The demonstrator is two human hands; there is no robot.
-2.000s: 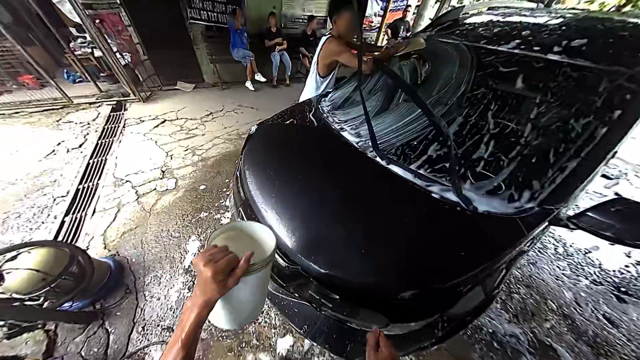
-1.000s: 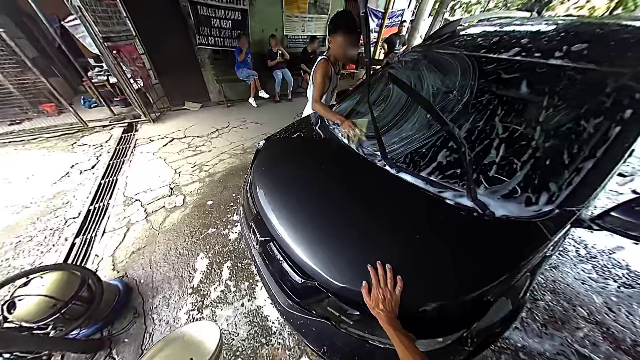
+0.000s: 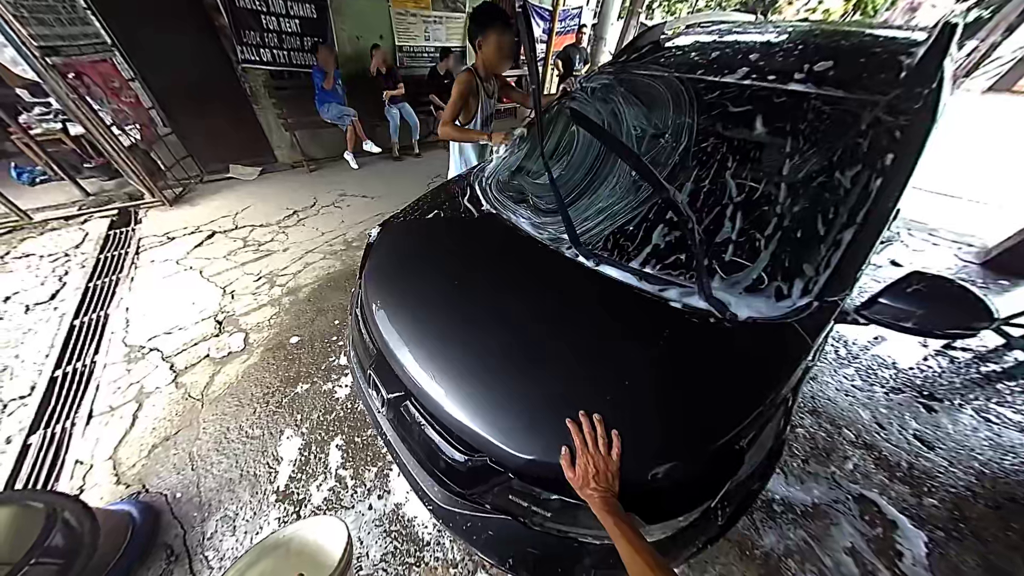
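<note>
My right hand (image 3: 594,464) lies palm down with fingers spread on the front edge of a black car's hood (image 3: 512,320), holding nothing. My left hand is out of view. At the bottom edge stands a pale bucket (image 3: 298,550), only its upper part showing. Soap suds streak the windshield (image 3: 720,176), swirled on its left part, and both wiper arms (image 3: 552,160) are raised off the glass. A co-worker (image 3: 478,104) in a sleeveless top leans at the windshield's left side, one hand near the glass; what it holds is unclear.
A vacuum-like canister (image 3: 56,532) stands at the lower left. A metal drain grate (image 3: 80,344) runs along the cracked concrete. The car's side mirror (image 3: 928,306) juts out at right. Suds cover the wet ground beside the car. Seated people (image 3: 334,100) are in the background.
Two seconds ago my left hand held the bucket up by its rim; by one second ago it was out of view and the bucket lower. My right hand came onto the hood. The co-worker's arms have moved.
</note>
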